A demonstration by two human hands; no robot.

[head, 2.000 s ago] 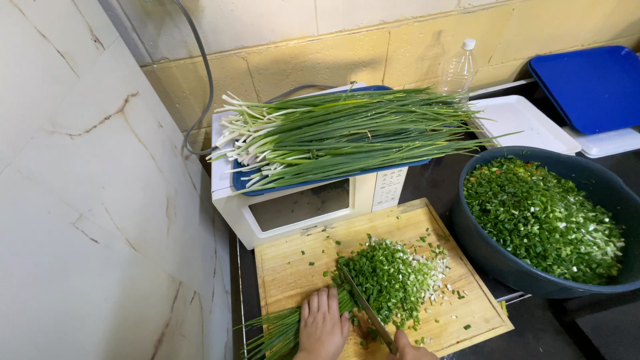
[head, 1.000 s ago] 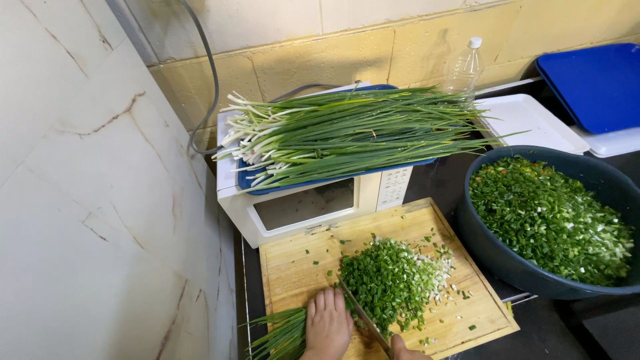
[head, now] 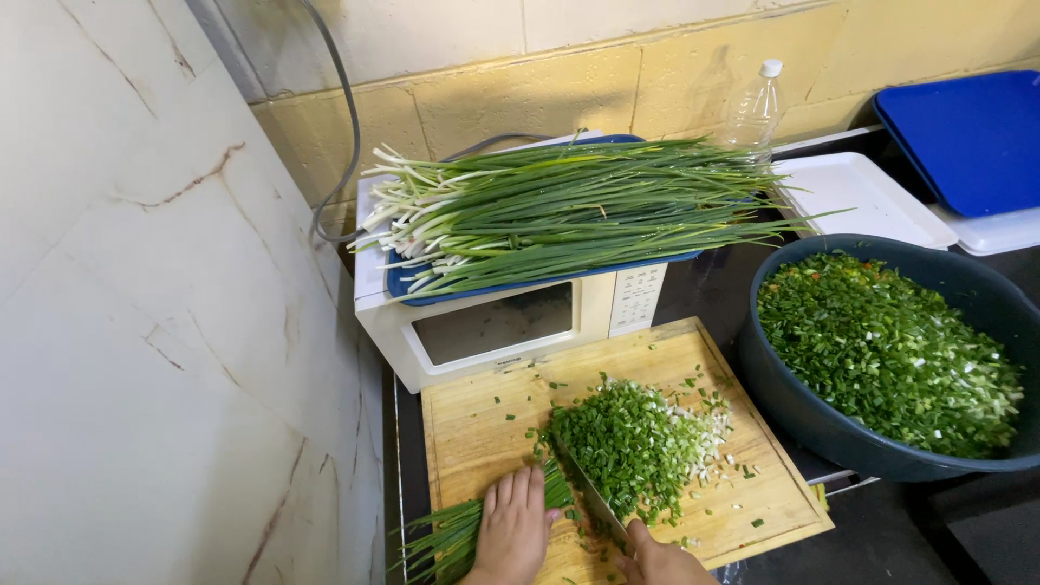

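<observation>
My left hand presses a bundle of green onion stalks against the wooden cutting board. In my right hand is the handle of a kitchen knife, its blade between the cut end of the bundle and a heap of chopped green onions. On the microwave oven, a blue tray holds many whole green onions. A large dark tub of chopped green onions stands right of the board.
A clear plastic bottle stands by the wall behind the microwave. White trays and a blue tray lie at the back right. A grey cable hangs behind the microwave; a marbled panel borders the left side.
</observation>
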